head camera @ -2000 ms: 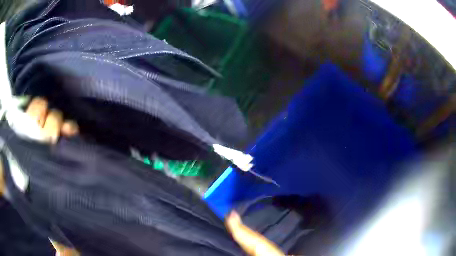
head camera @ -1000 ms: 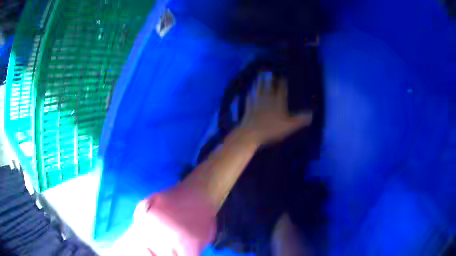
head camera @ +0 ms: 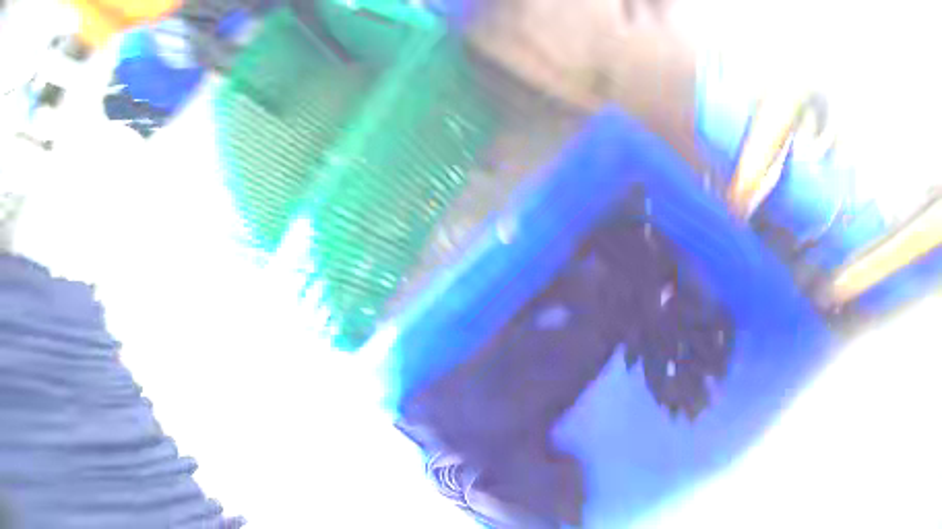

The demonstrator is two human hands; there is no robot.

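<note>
The blue plastic crate (head camera: pixel 465 300) stands in the middle of the view, tilted by the camera angle. Dark fabric strips (head camera: pixel 516 362) lie inside it along its left and far parts, and part of its blue inner surface shows at the lower right. Neither my left hand nor my right hand is in the picture. The frame is blurred and overexposed, so single strips cannot be told apart.
Green lattice-sided crates (head camera: pixel 393 196) stand at the upper left of the blue crate. Dark ribbed-looking fabric (head camera: pixel 83 403) fills the lower left. Blue items with yellowish bars (head camera: pixel 888 258) are at the right. Glare whitens large areas.
The hand and pink sleeve seen inside the blue crate have left the picture. The view has pulled back and turned, showing more of the crates, and has become much brighter.
</note>
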